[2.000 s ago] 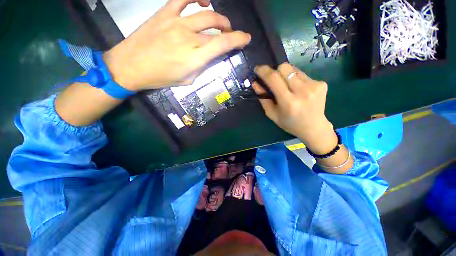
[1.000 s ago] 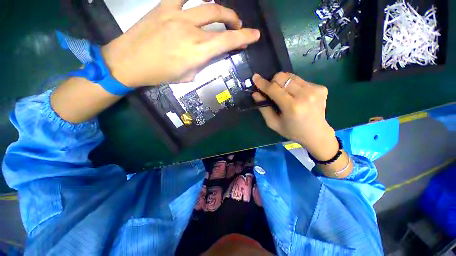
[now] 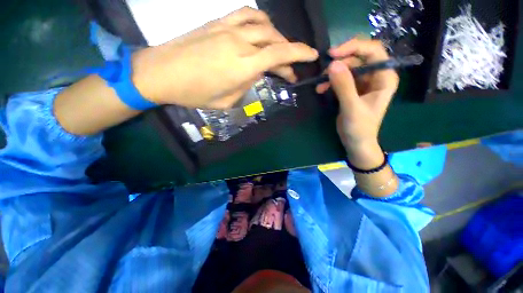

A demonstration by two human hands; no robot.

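The open tablet unit lies tilted in its black tray, its circuit board with a yellow label at the end near me. My left hand lies across the unit, fingers spread toward the right, covering part of the board; its fingertips reach the unit's right side. My right hand holds dark tweezers like a pencil, their tip pointing left at the board's right corner. Whether the tip touches the board or grips a part cannot be told.
A loose pile of small dark parts lies on the green bench at the upper right. Beside it, a black parts tray holds a heap of white strips. A blue strap with a trailing end is on my left wrist.
My right hand has turned and lifted, and the tweezers now stick out to the right. My left hand has shifted a little right and down. The view has moved slightly.
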